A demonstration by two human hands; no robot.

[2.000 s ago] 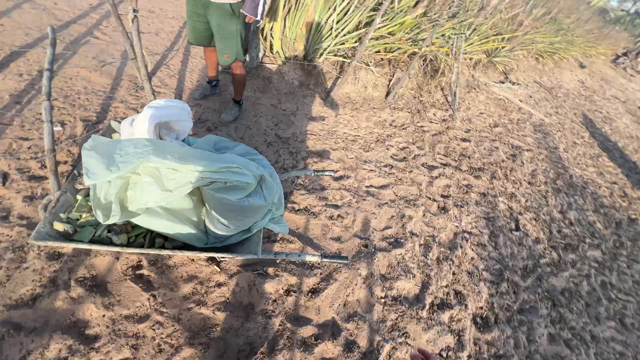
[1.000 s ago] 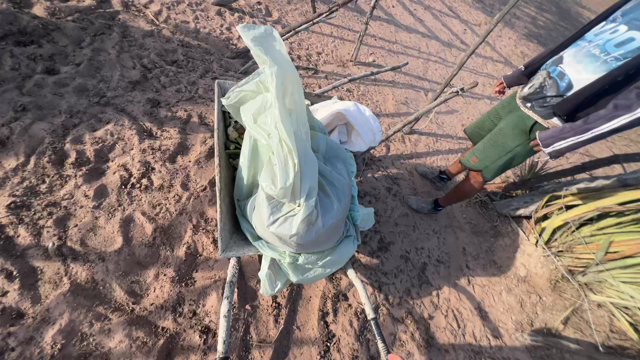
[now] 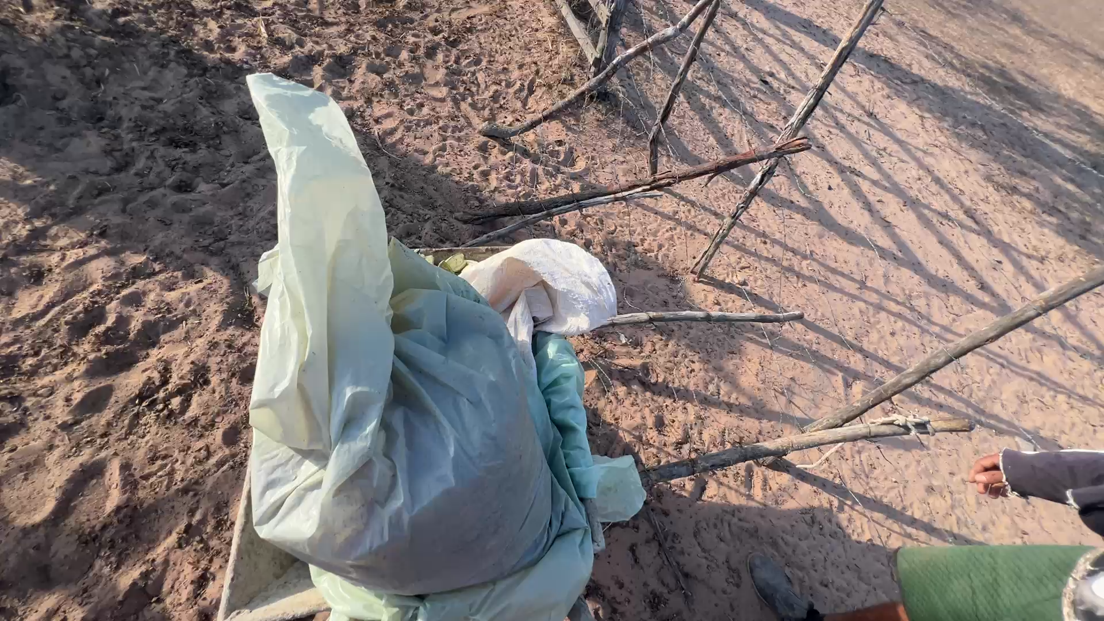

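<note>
Neither of my hands shows in the head view. A large, full pale green plastic bag (image 3: 448,431) fills the lower left, its loose top flap standing up toward the upper left. It rests in a wheelbarrow tray (image 3: 267,569), whose corner shows at the bottom left. Against the bag's upper right side lies a white cloth or sack (image 3: 561,285), with some green plant pieces (image 3: 454,262) beside it. The wheelbarrow's handles are out of frame.
Wooden fence posts and poles (image 3: 793,129) lean over sandy ground, with thin wires among them. A stick (image 3: 793,442) reaches from the bag's right side. At the lower right stands a person in green shorts (image 3: 992,582), one hand (image 3: 988,475) hanging near a pole.
The view has turned and come much nearer to the wheelbarrow. One second ago its two handles showed below the tray; now they are out of frame.
</note>
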